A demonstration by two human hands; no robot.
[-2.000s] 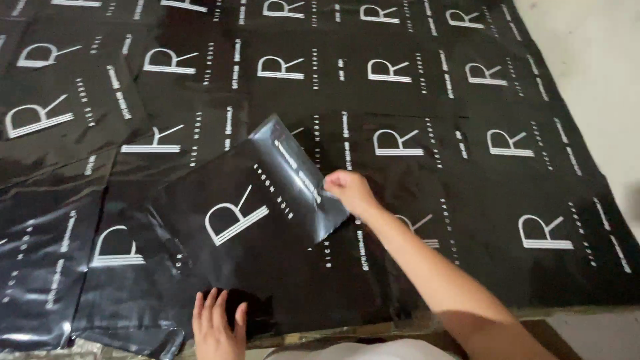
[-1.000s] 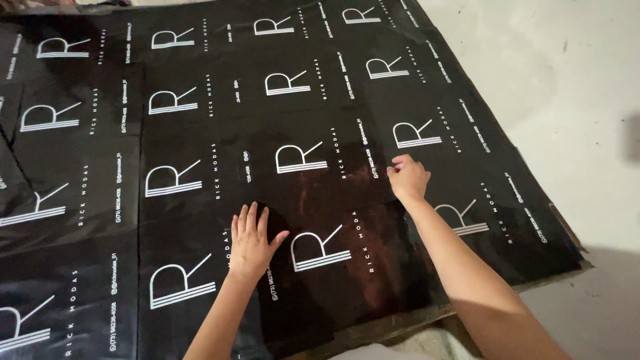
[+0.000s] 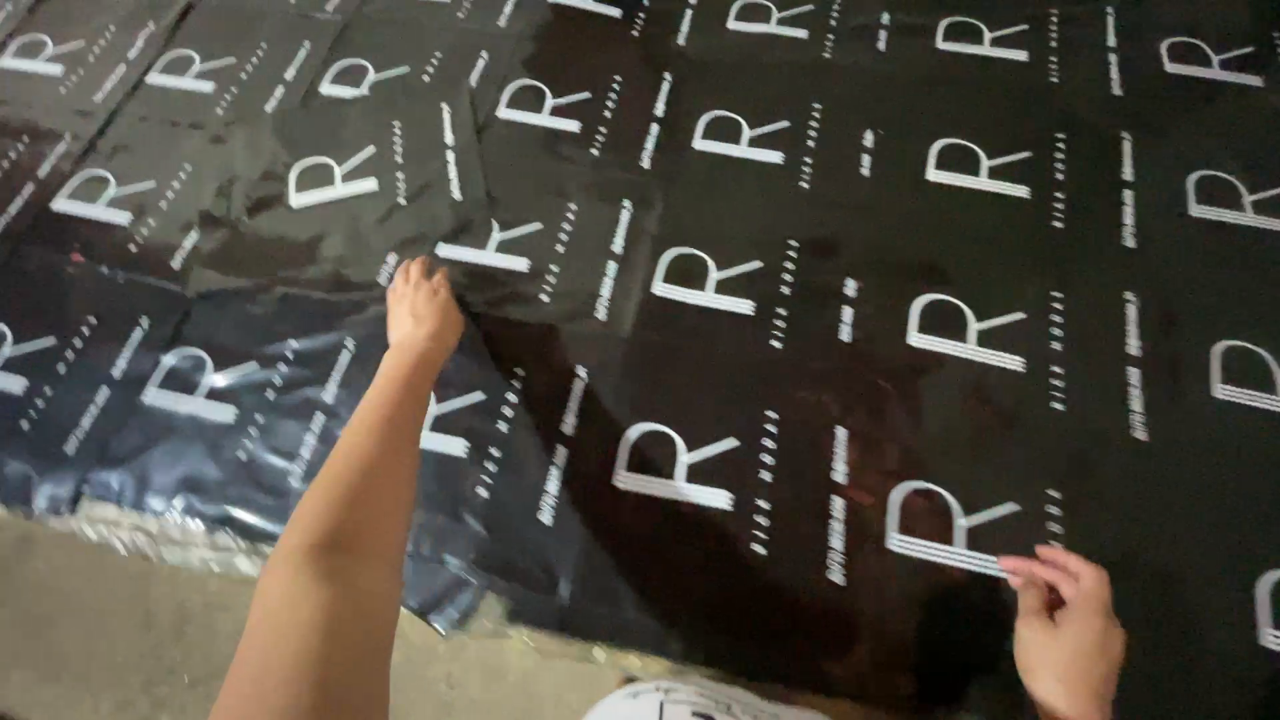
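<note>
Black plastic sheets printed with white letters lie spread over a wide flat surface and overlap in places. My left hand reaches forward onto them at centre left, with its fingertips at the edge of one sheet; whether it pinches that edge cannot be told. Near the bottom right, my right hand is over the black plastic, thumb and fingers slightly bent and apart, with nothing visible between them. Wrinkled, shiny plastic lies beside my left forearm.
The near edge of the layer is uneven, with a crumpled clear plastic strip along the left. Below it shows a greyish floor. A piece of white printed cloth is at the bottom centre.
The loose black plastic piece under my right hand two seconds ago is no longer held up. My left hand has moved onto the wrinkled left part. The view has swung left.
</note>
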